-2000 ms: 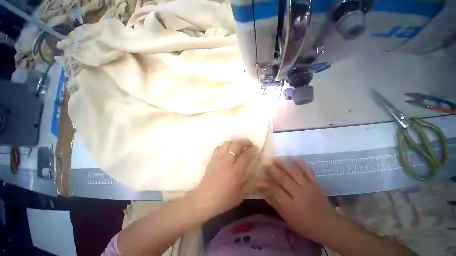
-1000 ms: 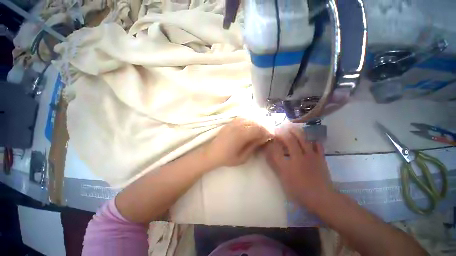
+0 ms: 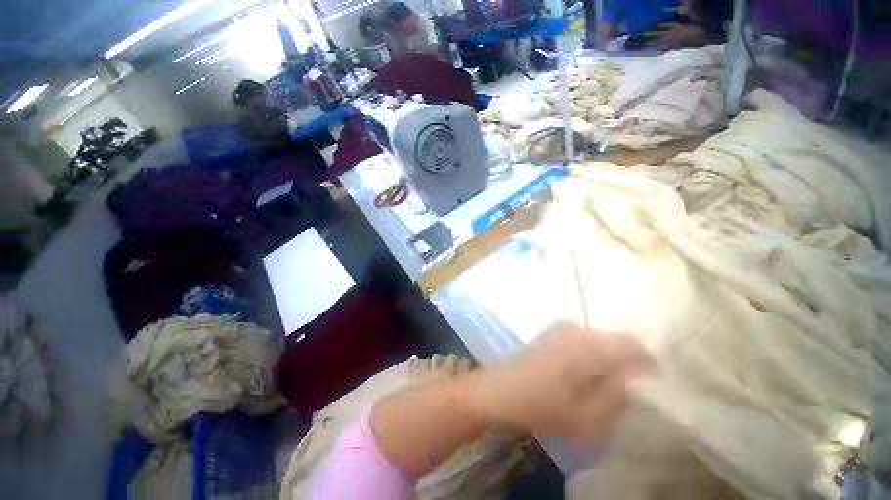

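The cream garment piece (image 3: 625,264) lies rumpled over the table, very bright near its left part. My left hand (image 3: 576,376) is blurred at the lower middle, its fingers curled on the cloth near its front edge. My right hand cannot be made out. A small bright lamp spot and metal parts (image 3: 852,467), apparently at the sewing machine's needle area, show at the lower right edge; the rest of that machine is out of view.
A grey round-vented unit (image 3: 440,151) stands on the neighbouring table, with red-handled snips (image 3: 392,194) beside it. Cream heaps (image 3: 782,166) lie behind. Dark red cloth (image 3: 342,347), a white sheet (image 3: 308,280) and a blue crate (image 3: 230,459) with cream cloth are at left. People sit at the back.
The view has swung left and up, so the machine head and scissors are out of the picture. My left hand has left the needle area; my right hand is no longer seen.
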